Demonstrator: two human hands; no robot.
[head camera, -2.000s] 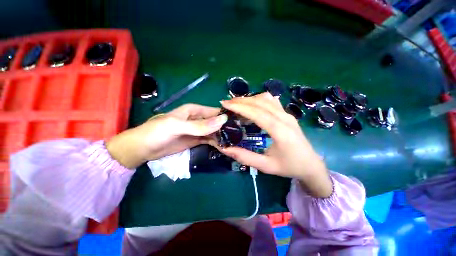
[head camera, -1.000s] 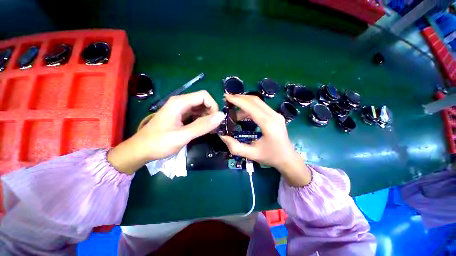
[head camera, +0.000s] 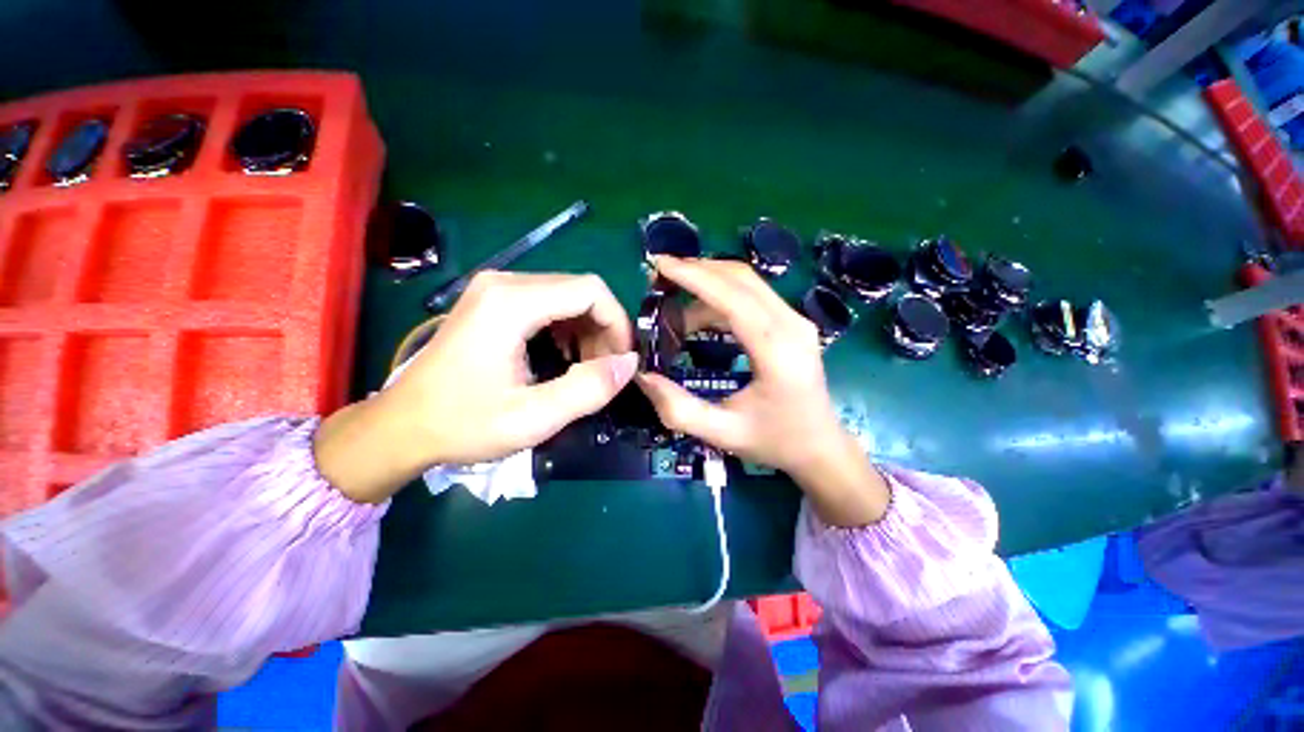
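Note:
A round black display module (head camera: 657, 332) stands tilted nearly edge-on between my hands, above the fixture. My right hand (head camera: 765, 375) grips it by the rim between thumb and fingers. My left hand (head camera: 522, 369) is at its left side, with the thumb tip at the module and the fingers curled; whether it grips the module is not clear. The black test fixture (head camera: 575, 455) lies below, largely covered by my hands. Part of the circuit board (head camera: 711, 383) shows under my right hand. A white USB cable (head camera: 721, 536) runs from the board's lower edge.
A red foam tray (head camera: 268, 258) at left holds black discs in its back pockets. One disc (head camera: 412, 238) lies beside it. A slim grey stick (head camera: 509, 256), a white cloth (head camera: 491, 478) and a yellow ring (head camera: 416, 340) lie left of the fixture. Several discs (head camera: 917, 325) cluster at right.
The module was face-up toward the camera two seconds ago and is now turned nearly edge-on. Both hands stay close around it, and the left fingers are more curled.

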